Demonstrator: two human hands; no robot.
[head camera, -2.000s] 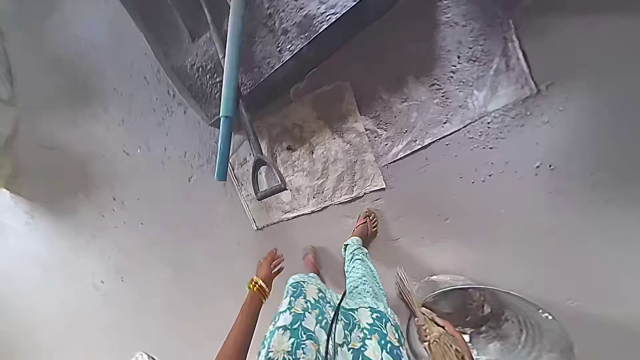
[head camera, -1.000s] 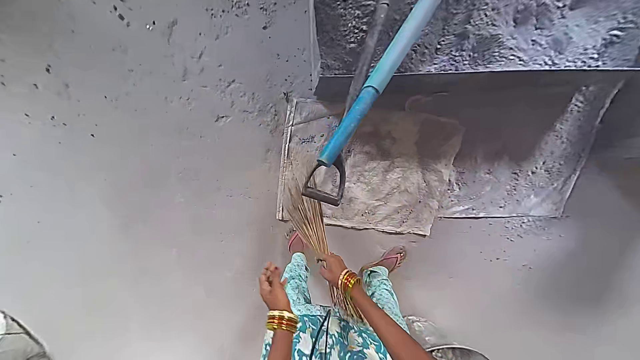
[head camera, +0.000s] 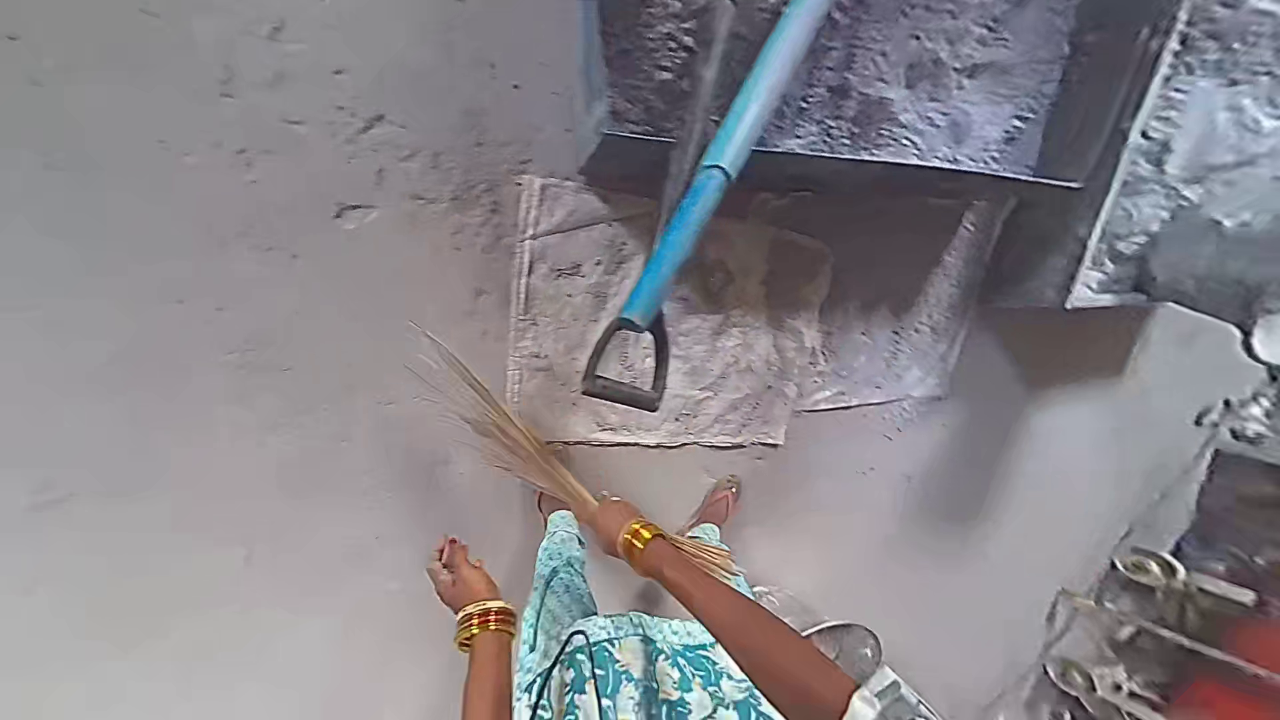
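Observation:
My right hand (head camera: 612, 524) is closed around the middle of a straw broom (head camera: 520, 445), whose bristles fan out to the upper left, just above the floor or on it; I cannot tell which. To the left, my left hand (head camera: 461, 578) holds nothing, its fingers loosely curled. Both wrists wear bangles. Beyond the broom lies a dusty sack sheet (head camera: 720, 390). Over it reaches a shovel's D-shaped handle (head camera: 625, 395) beside a blue pipe-like pole (head camera: 700, 195), both slanting up to a metal tray (head camera: 850, 170) of grey powdery material.
A second tray-like container (head camera: 1130, 220) with grey material stands at the upper right. Another dusty sheet (head camera: 900, 350) adjoins the sack. Cluttered metal parts (head camera: 1150, 575) lie at the lower right, and a round metal vessel (head camera: 848, 645) sits beside my leg. Debris dots the floor.
Two seconds ago the broom was low at the right, by the metal basin. Since one second ago, my right hand has tilted it so its bristles point further left. The view has shifted.

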